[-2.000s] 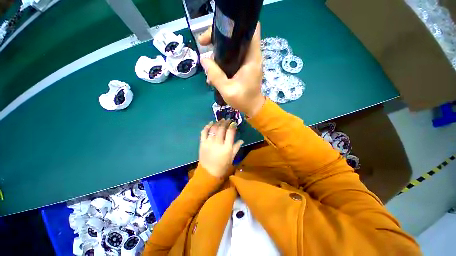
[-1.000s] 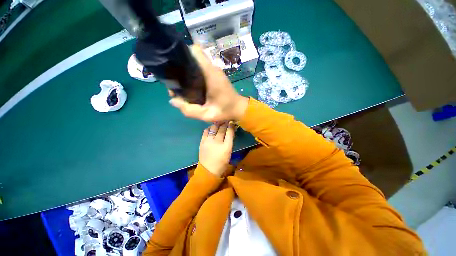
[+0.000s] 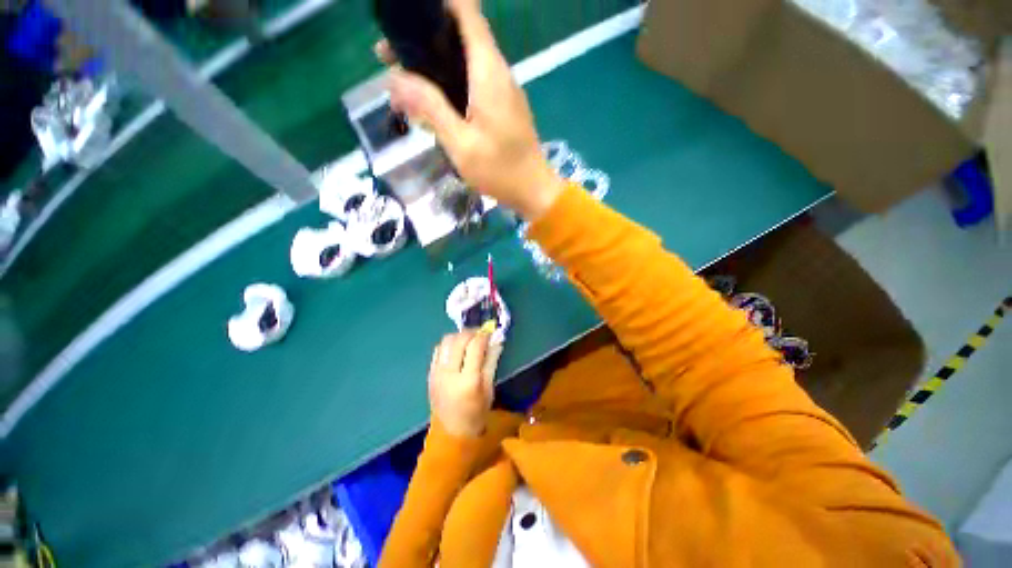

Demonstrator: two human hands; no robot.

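A white housing [image 3: 461, 297] with a dark centre and a red lead standing up from it sits on the green bench near its front edge. My left hand [image 3: 461, 377] holds its near side with the fingertips. My right hand [image 3: 483, 128] grips the black electric screwdriver [image 3: 427, 44] in a fist, up in front of the screw feeder [image 3: 427, 183] and away from the housing. The screwdriver's upper part is cut off by the picture's top edge, and its tip is hidden or blurred. Any screw is too small to tell.
Several white housings [image 3: 322, 253] stand left of the feeder, with one [image 3: 261, 317] further left. Clear rings [image 3: 594, 183] lie right of it, partly behind my right arm. A blue bin [image 3: 372, 505] of housings is below the bench. Cardboard boxes [image 3: 766, 111] stand at the right end and below.
My right hand has lifted the screwdriver up and away from the housing towards the feeder. The housing under my left hand is uncovered. The whole view has shifted and turned.
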